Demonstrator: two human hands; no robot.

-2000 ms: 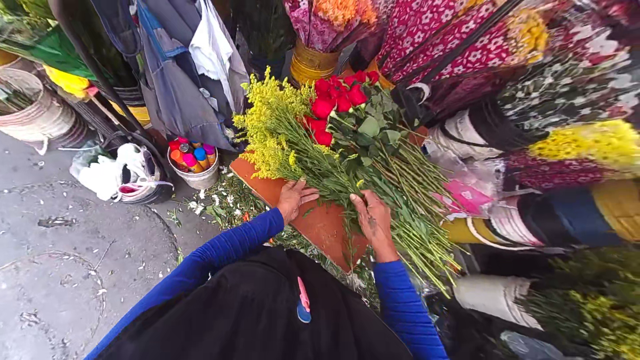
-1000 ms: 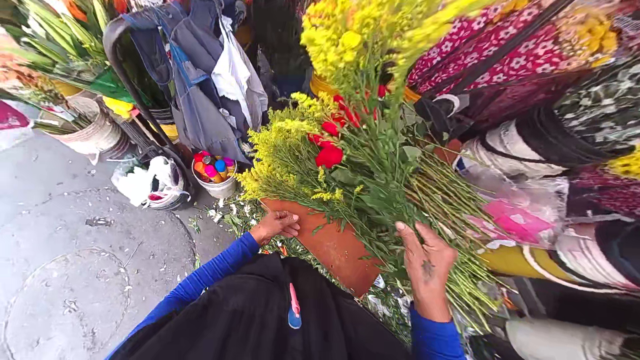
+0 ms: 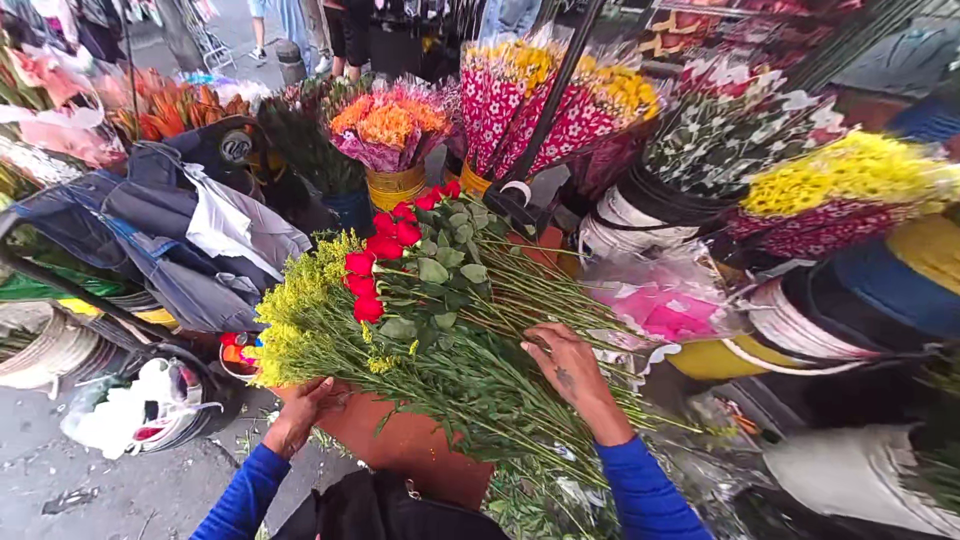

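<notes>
Long-stemmed red roses (image 3: 384, 246) lie on a reddish-brown board (image 3: 420, 442), their stems pointing right. Yellow filler flowers (image 3: 289, 322) with leafy green stems (image 3: 487, 390) lie in front and to the left of them. My left hand (image 3: 306, 411) is at the lower left edge of the yellow flowers, its fingers partly hidden; whether it grips anything I cannot tell. My right hand (image 3: 564, 360) rests over the stems at the right, fingers bent down, and its grip is not clear.
Buckets of wrapped flowers stand behind: orange carnations (image 3: 394, 124), yellow blooms in pink floral wrap (image 3: 517, 112) and white flowers (image 3: 712, 142). A gray cloth garment (image 3: 180, 225) hangs at left above a white bucket (image 3: 176, 420). Pink plastic wrap (image 3: 667, 311) lies at right. People stand far back.
The tall yellow flowers that stood up over the roses one second ago are down, and the roses show fully. The view has tilted up toward the street.
</notes>
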